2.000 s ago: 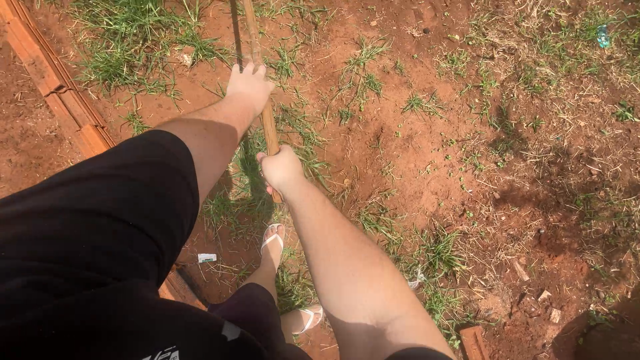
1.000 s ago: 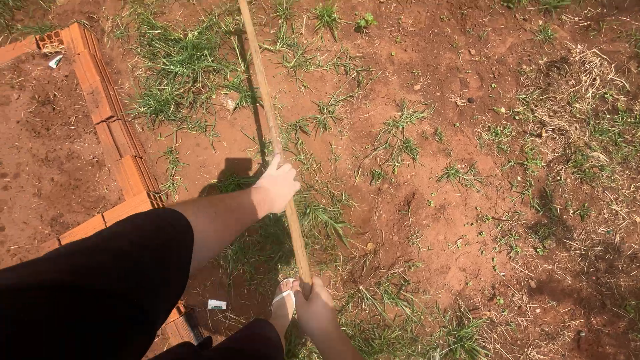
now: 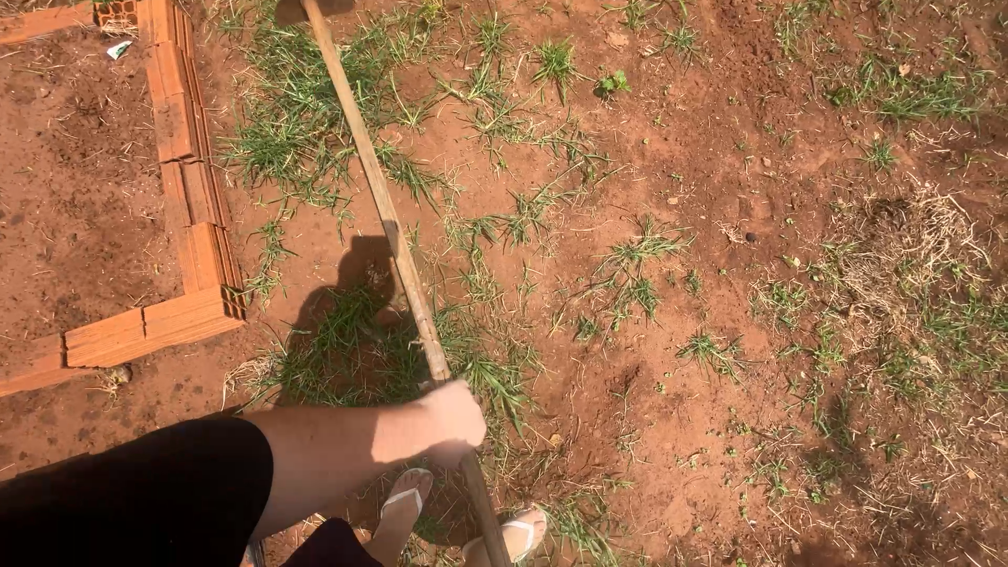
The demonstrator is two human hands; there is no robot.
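Observation:
A long wooden tool handle (image 3: 378, 181) slants from the top of the view down to the bottom edge, over red soil and tufts of grass. My left hand (image 3: 453, 421) is closed around its lower part, just above my feet. At the handle's far end a dark tool head (image 3: 313, 9) shows only in part, at the top edge among grass (image 3: 295, 134). My right hand is out of the frame; the handle's near end runs out of view at the bottom.
Hollow clay bricks (image 3: 177, 118) form a low border around bare soil at the left, with a small piece of litter (image 3: 119, 50) inside. My feet in white flip-flops (image 3: 524, 531) stand below. Dry grass (image 3: 906, 252) lies in a clump at the right.
The handle's far end with the tool head has come into view. My left hand sits lower in the frame, and my right hand has left the view. The view has shifted.

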